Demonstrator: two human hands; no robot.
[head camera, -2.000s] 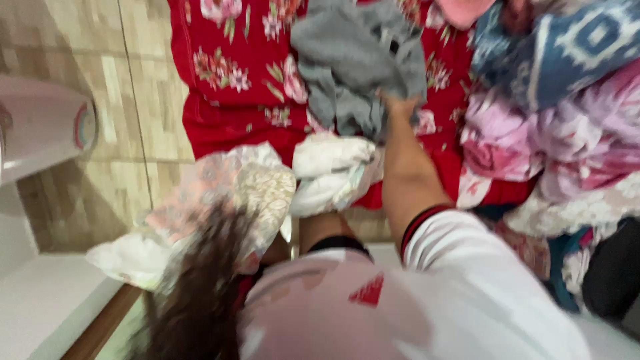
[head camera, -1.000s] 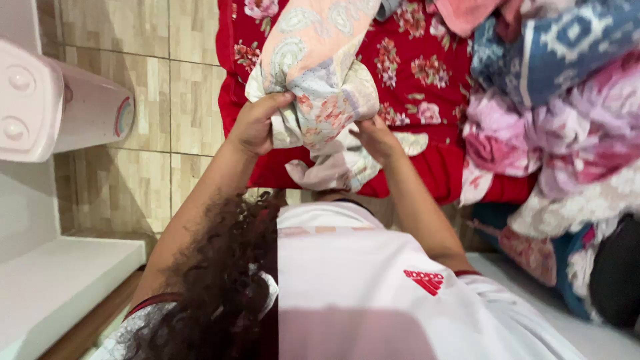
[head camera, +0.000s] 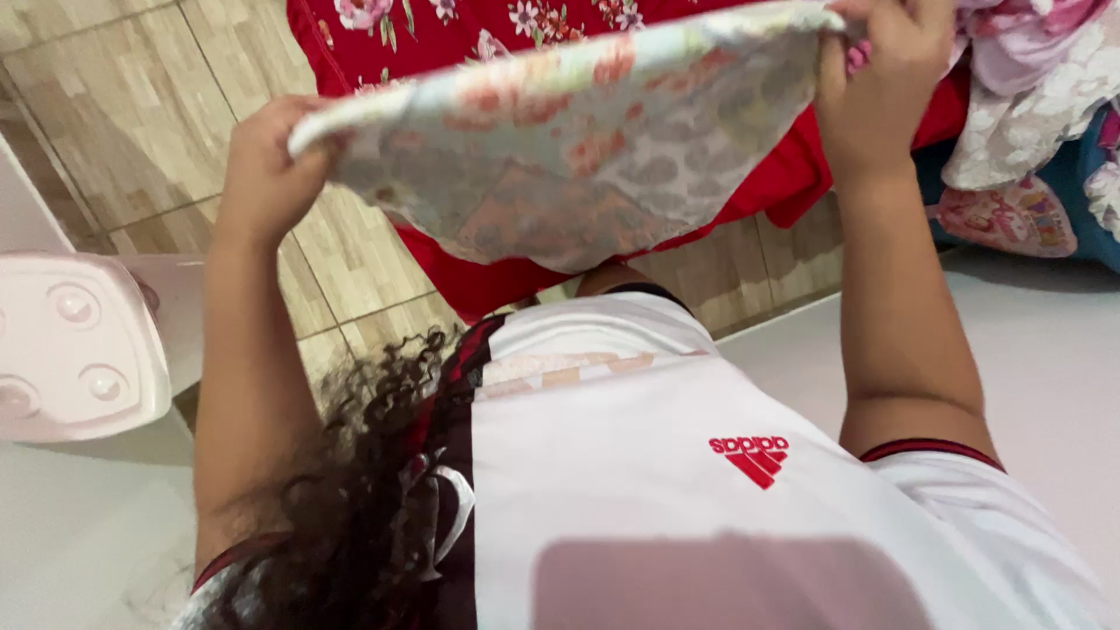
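A patterned cloth (head camera: 560, 149) with orange flowers and grey paisley shapes is stretched between my two hands, its upper edge taut and its lower part hanging in a curve. My left hand (head camera: 276, 166) grips the corner on the left side of the view. The opposite corner, at the upper right, is pinched in my right hand (head camera: 879, 87), where a small pink item shows between the fingers. Behind the cloth lies a red floral fabric (head camera: 455, 271), partly hidden by it.
A pale pink plastic container (head camera: 79, 350) with a lid stands at the left on the tiled floor (head camera: 114, 114). Piled clothes (head camera: 1032, 52) in pink and white lie at the upper right, with a blue item and a pink printed piece (head camera: 1011, 214) below them.
One second ago the patterned cloth was bunched between my hands; now they are wide apart and it is spread out. Two seconds ago one hand was on a grey garment on the red fabric.
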